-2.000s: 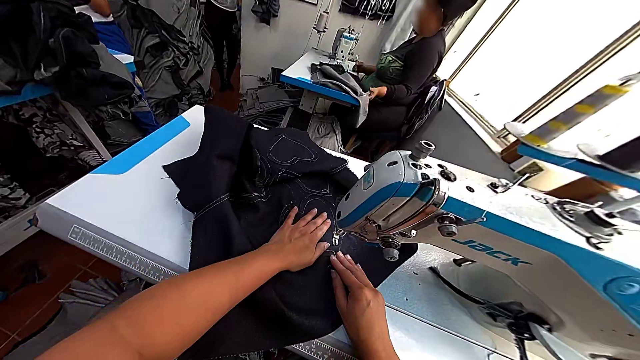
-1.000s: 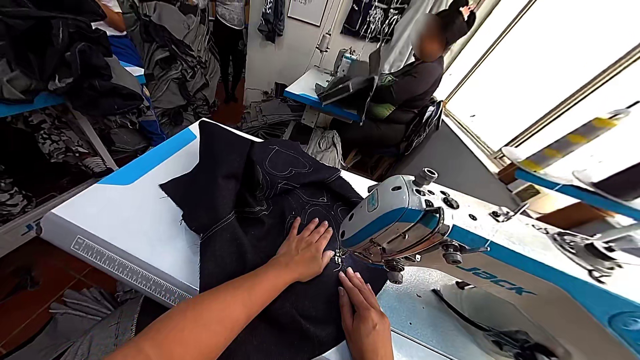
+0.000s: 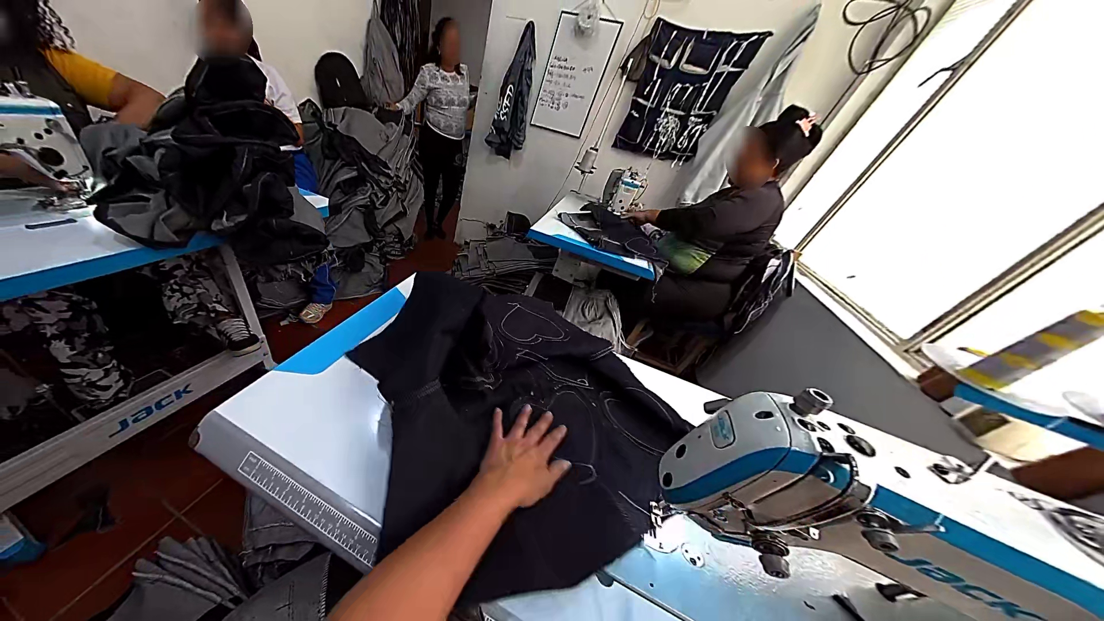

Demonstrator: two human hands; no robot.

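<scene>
Dark denim fabric (image 3: 552, 414) with light stitched outlines, one of them heart-shaped, lies over the white table of a Jack sewing machine (image 3: 750, 466). My left hand (image 3: 522, 461) rests flat on the fabric, fingers spread, to the left of the needle area. The fabric's right edge reaches the lit presser foot (image 3: 657, 517); whether it lies under the foot I cannot tell. My right hand is out of view.
A printed ruler (image 3: 306, 509) runs along the table's front edge. Folded grey cloth pieces (image 3: 185, 578) lie low at the left. Other people sit at sewing machines to the left and ahead; one person stands near the doorway. Piled garments (image 3: 207, 172) cover part of the left table.
My right hand, earlier on the fabric near the needle, has left the view. The fabric now extends less far to the right, beside the needle area. The view has tilted up.
</scene>
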